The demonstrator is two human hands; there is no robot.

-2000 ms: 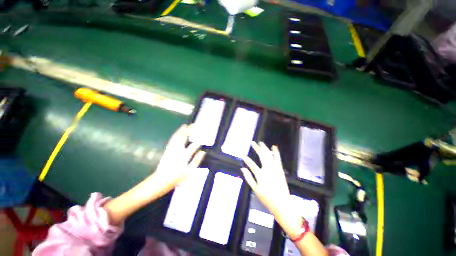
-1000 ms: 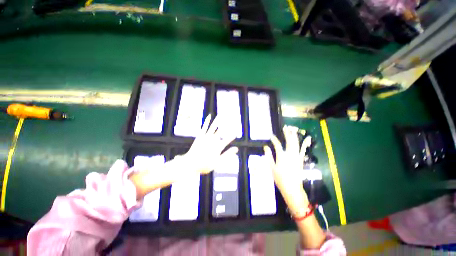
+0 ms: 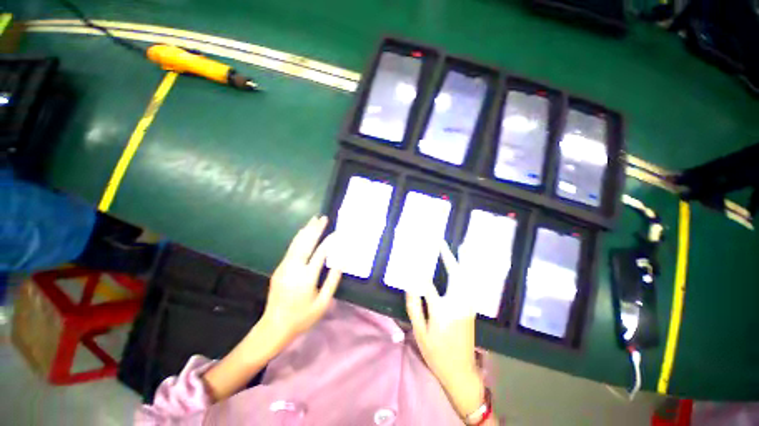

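Two black phone trays lie edge to edge, a far tray (image 3: 426, 170) and a near tray (image 3: 499, 331), each with four lit smartphones in a row. The far phones, such as the leftmost far phone (image 3: 391, 96), show greyish-white screens. The near phones, such as the leftmost near phone (image 3: 364, 225), are mostly bright white. My left hand (image 3: 300, 283) is at the near tray's left edge, fingers spread, fingertips beside the leftmost near phone. My right hand (image 3: 445, 324) is over the near tray, fingers apart, between the second and third phones. Neither hand holds anything; touch is unclear.
An orange electric screwdriver (image 3: 191, 63) lies at the far left. A dark loose phone (image 3: 634, 295) with a white cable (image 3: 637, 370) lies right of the trays, near small adapters (image 3: 652, 220). A black clamp (image 3: 722, 177) is farther right. A red-framed stool (image 3: 71, 333) stands lower left.
The view has shifted, so the trays sit farther right and higher. My hands have moved from over the phones to the near tray's front side. Far screens now look greyer.
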